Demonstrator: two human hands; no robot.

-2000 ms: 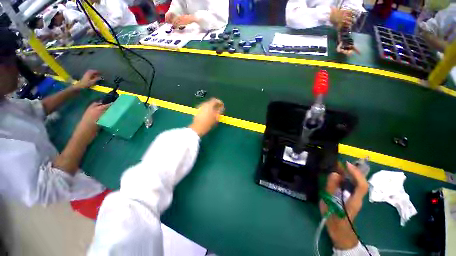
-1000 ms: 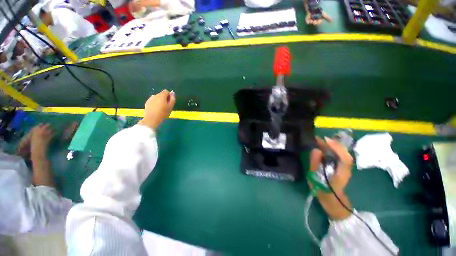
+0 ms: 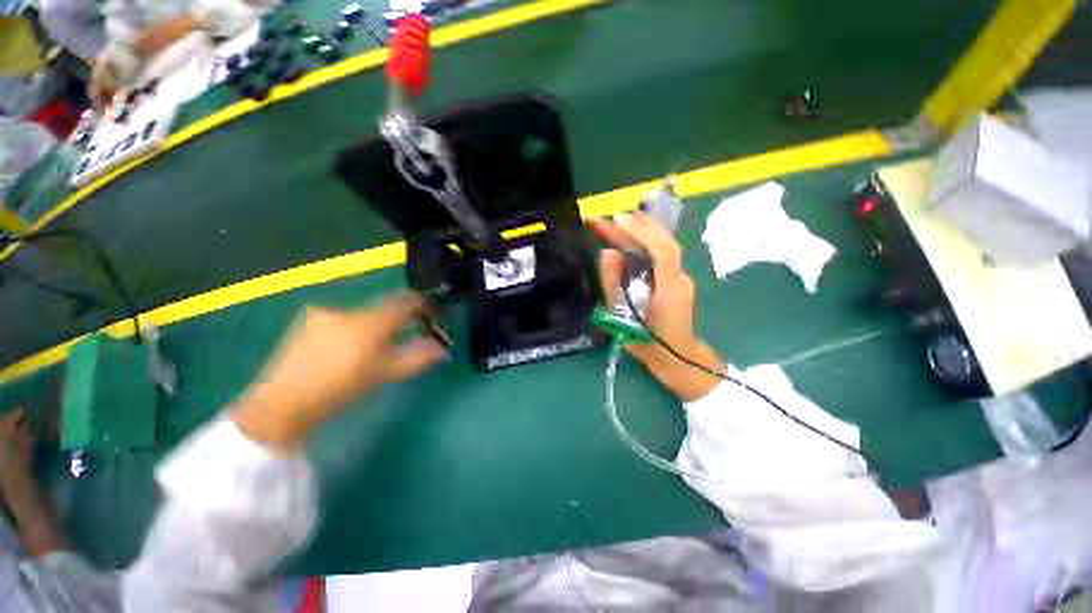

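Observation:
The black clamping fixture (image 3: 533,287) stands on the green bench with its back plate raised. Its toggle clamp has a red handle (image 3: 408,54) that points up, and a white label shows near the clamp's tip. My left hand (image 3: 341,359) is blurred beside the fixture's left side, with a small dark thing (image 3: 431,321) between thumb and fingers. My right hand (image 3: 665,293) holds the dispensing syringe (image 3: 636,287) at the fixture's right side. The syringe's green cap (image 3: 620,323) joins a clear hose.
A crumpled white cloth (image 3: 766,236) lies right of my right hand. Further right are the black controller (image 3: 916,287) and a white carton (image 3: 1012,192). A green box (image 3: 110,393) stands at the left, near another person's arm. The belt with yellow edges (image 3: 742,171) runs behind, with a small dark part (image 3: 800,105) on it.
My left hand has come from over the belt edge at the left to the fixture's left side, now with a small dark thing. The view has turned and shifted right. My right hand still holds the syringe.

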